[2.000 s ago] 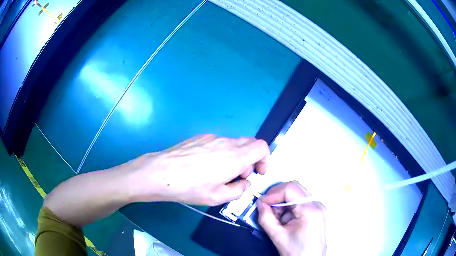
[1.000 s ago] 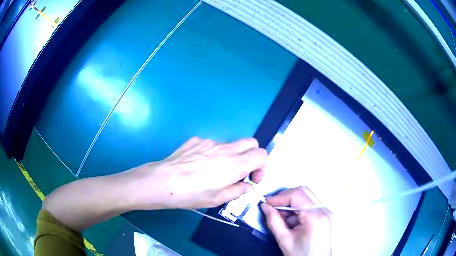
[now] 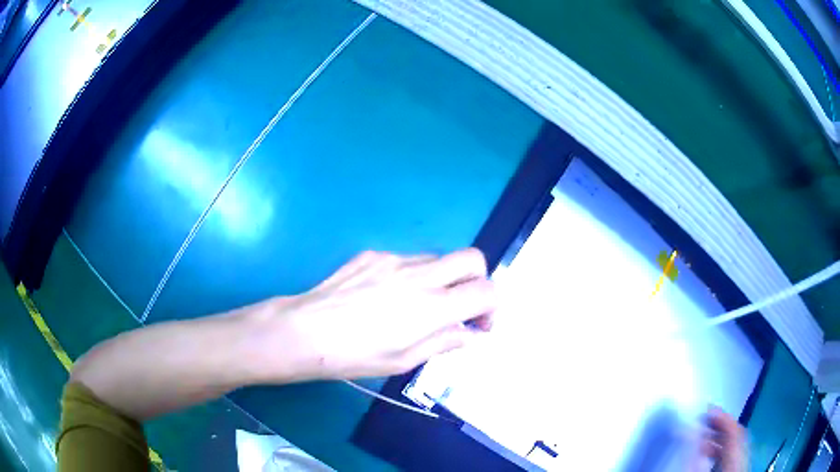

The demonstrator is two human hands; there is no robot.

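Note:
The display panel (image 3: 589, 304) lies glaring white inside a wide dark border. My left hand (image 3: 405, 313) is over its left edge, fingers curled down with the fingertips close together; whether they pinch anything is hidden. My right hand (image 3: 723, 444) is blurred and partly cut off at the bottom right, over the panel; its grip cannot be told. The narrow white tape (image 3: 783, 300) hangs in from the right edge, its lower part lost in the glare. A thin white cable (image 3: 378, 395) runs from under my left hand to the near left corner.
A ribbed pale rail (image 3: 589, 106) runs along the far side. Another panel (image 3: 55, 92) with a dark border is at the far left. A white sheet-like item (image 3: 267, 454) is at the bottom edge. Amber tape (image 3: 667, 267) marks the panel's far part.
My right hand has moved right, away from the near left corner, uncovering a small dark L-shaped mark at the near edge. My left hand stays near the left edge.

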